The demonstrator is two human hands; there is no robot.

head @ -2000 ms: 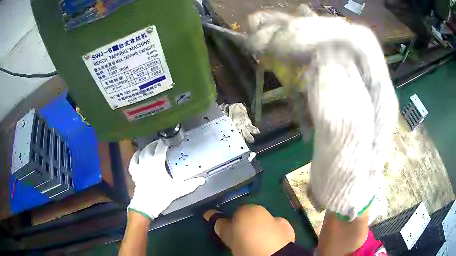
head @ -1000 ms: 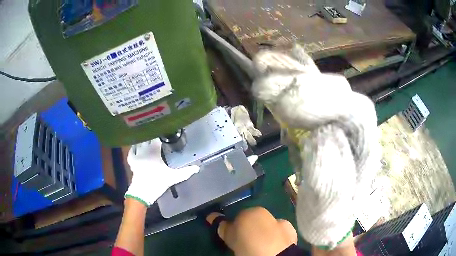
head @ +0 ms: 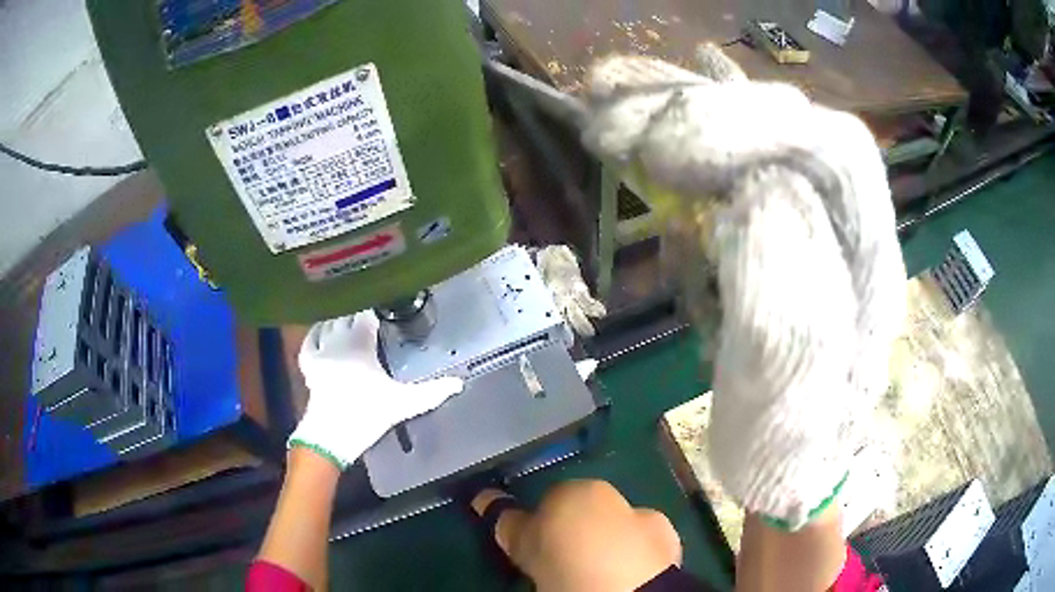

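Note:
A silvery sheet-metal housing (head: 480,312) lies on the grey slotted machine table (head: 486,422), partly under the spindle with tap chuck (head: 405,315) of the green tapping machine head (head: 312,139). My left hand (head: 361,387), in a white glove, is on the housing's left end; its fingertips are hidden behind the chuck. My right hand (head: 752,197), gloved and raised, is closed around the end of the grey feed lever (head: 526,90); the grip is hidden by the glove. The tap's tip cannot be made out.
Housings are stacked (head: 104,347) on a blue sheet (head: 214,312) at left. A pallet board (head: 949,370) at right holds more housings (head: 960,532). Crumpled off-white gloves (head: 567,289) lie at the table's right edge. A brown bench (head: 648,35) stands behind. My knee is below the table.
The housing has shifted back on the table since two seconds ago, baring the slotted front. My right hand with the lever dipped, then rose again. My left hand stays at the housing.

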